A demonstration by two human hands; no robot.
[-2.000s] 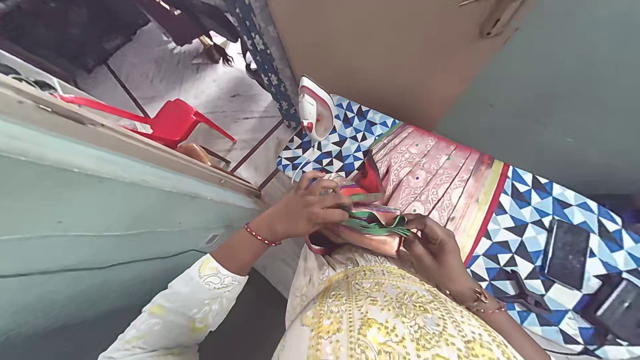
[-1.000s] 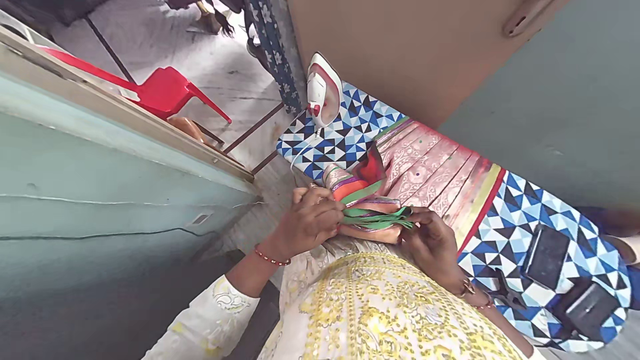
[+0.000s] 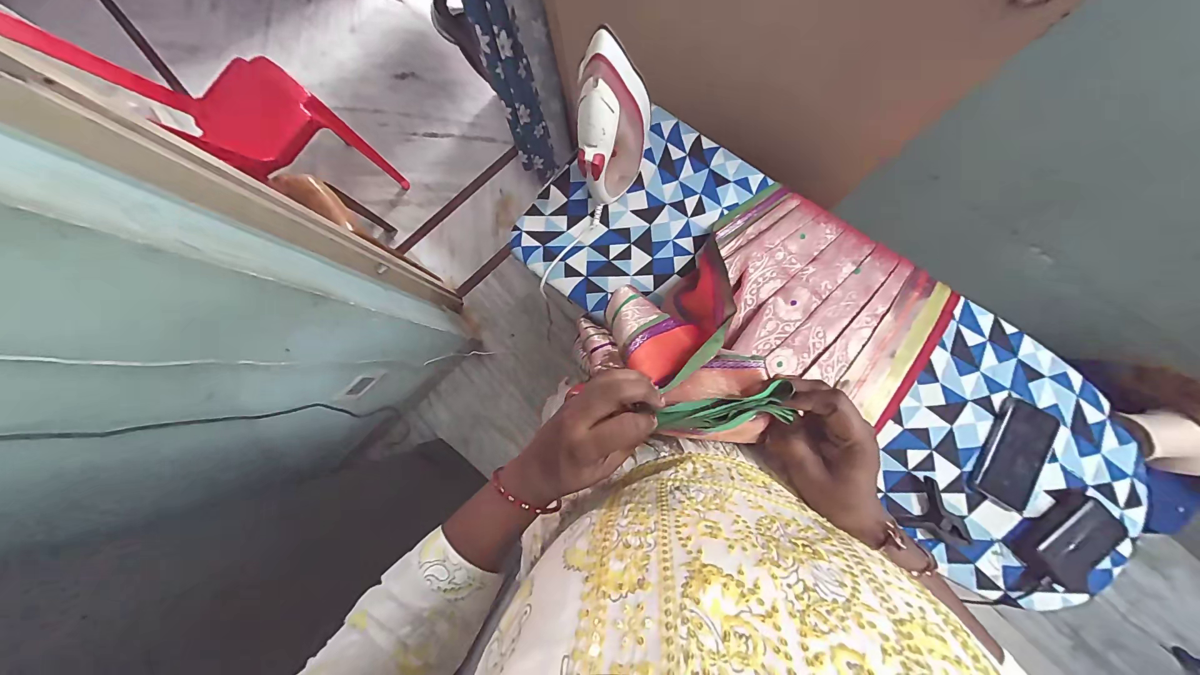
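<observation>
A pink brocade fabric, likely a sari [image 3: 806, 291], lies in long pleats across an ironing board [image 3: 994, 347] with a blue, black and white triangle pattern. Its near end is gathered at my waist, where several green-edged folds [image 3: 722, 410] are stacked. My left hand [image 3: 600, 431] pinches the left end of these green edges between thumb and fingers. At their right end, my right hand [image 3: 825, 445] grips the folds, fingertips on the green edge. An orange and purple part of the cloth [image 3: 656, 347] bulges up just beyond my left hand.
A white and red steam iron [image 3: 609, 122] rests at the board's far left end, its cord hanging over the edge. Two dark box-like objects [image 3: 1017, 455] and a black clip-like item [image 3: 937, 516] lie at the right end. Beyond the doorway stands a red plastic chair [image 3: 253, 112].
Both hands stay on the green-edged folds at my waist. The green edges now look more closely bunched than two seconds ago. The view has shifted somewhat.
</observation>
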